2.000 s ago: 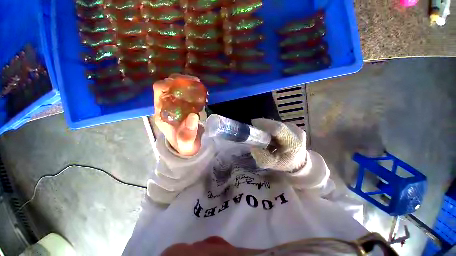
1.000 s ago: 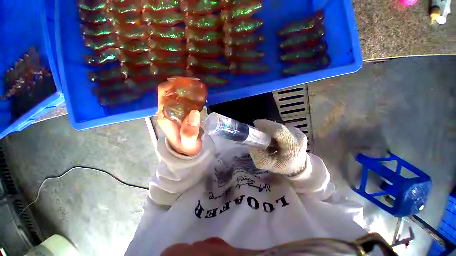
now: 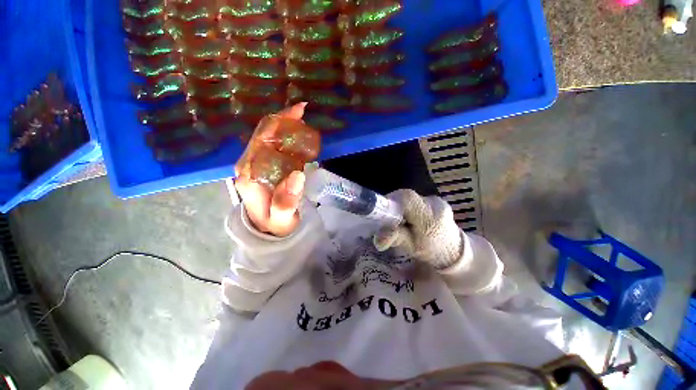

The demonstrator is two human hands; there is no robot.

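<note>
My left hand [image 3: 271, 206], bare, holds a few amber-brown soft lure bodies [image 3: 284, 151] over the near edge of the blue main tray [image 3: 458, 128]. My right hand [image 3: 423, 231], in an off-white knitted glove, holds a large clear syringe [image 3: 347, 196]. Its barrel end points at the lure bodies beside my left thumb. The needle cannot be made out. The main tray holds overlapping rows of lure bodies with green shine [image 3: 256, 53] and a shorter column at its right [image 3: 463, 61].
A second blue tray [image 3: 84, 158] with darker pieces stands at the left. The speckled bench [image 3: 610, 46] holds a pink thing [image 3: 626, 1] and a small syringe [image 3: 674, 19] at upper right. A blue stool [image 3: 637, 297] stands on the floor at right. A dark cable [image 3: 114, 255] lies at left.
The gloved fingers have shifted on the syringe, now spread around its rear end. My left hand has tilted slightly, with one fingertip now showing above the lure bodies.
</note>
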